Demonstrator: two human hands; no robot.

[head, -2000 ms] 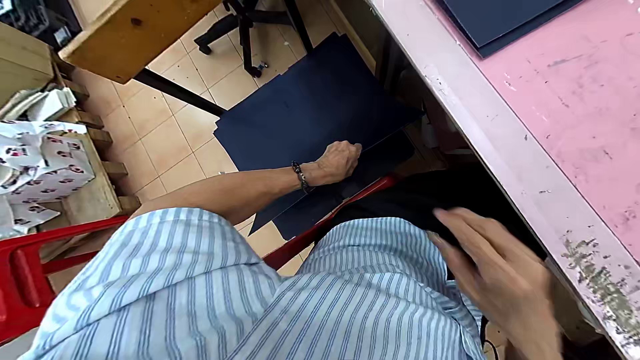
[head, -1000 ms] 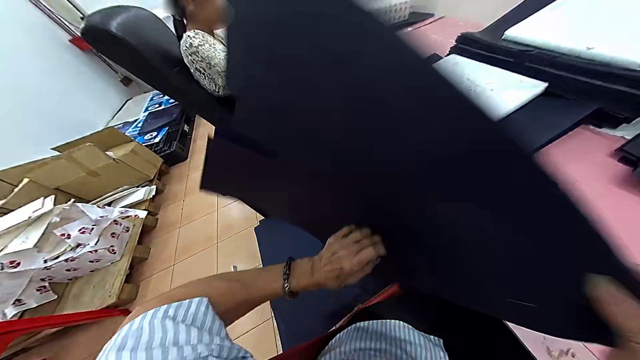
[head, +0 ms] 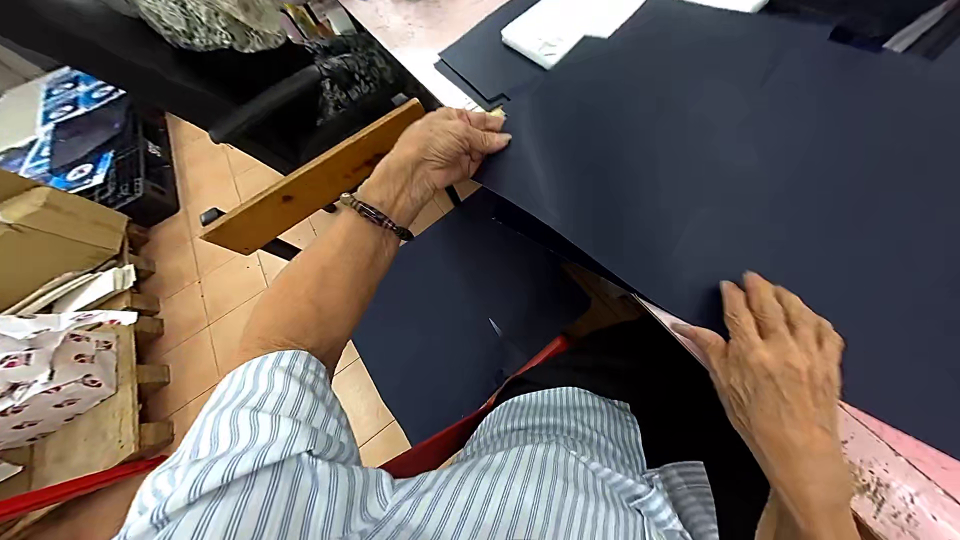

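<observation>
A large dark navy sheet (head: pixel 675 165), which looks like paper or card, lies over the pink tabletop (head: pixel 885 465) and sticks out past its near edge. My left hand (head: pixel 450 146) pinches the sheet's left corner between thumb and fingers; a beaded bracelet is on that wrist. My right hand (head: pixel 780 352) rests on the sheet near the table edge, fingers spread, thumb at the edge. Below the table, more navy sheets (head: pixel 450 300) lie low beside my legs. Smaller dark sheets (head: pixel 487 56) lie at the back of the table, near a white stack (head: pixel 562 30).
A wooden board (head: pixel 315 180) juts out beside my left forearm. Further left are a black crate (head: pixel 142 165), a cardboard box (head: pixel 60 232) and a wooden pallet (head: pixel 82 442) bearing a printed wrapped package (head: pixel 60 375). Part of a person in patterned clothing (head: pixel 217 22) shows behind.
The large navy sheet, raised across the view a second ago, now lies over the table. My left hand has gone from the low sheets to its corner. My right hand now lies on it.
</observation>
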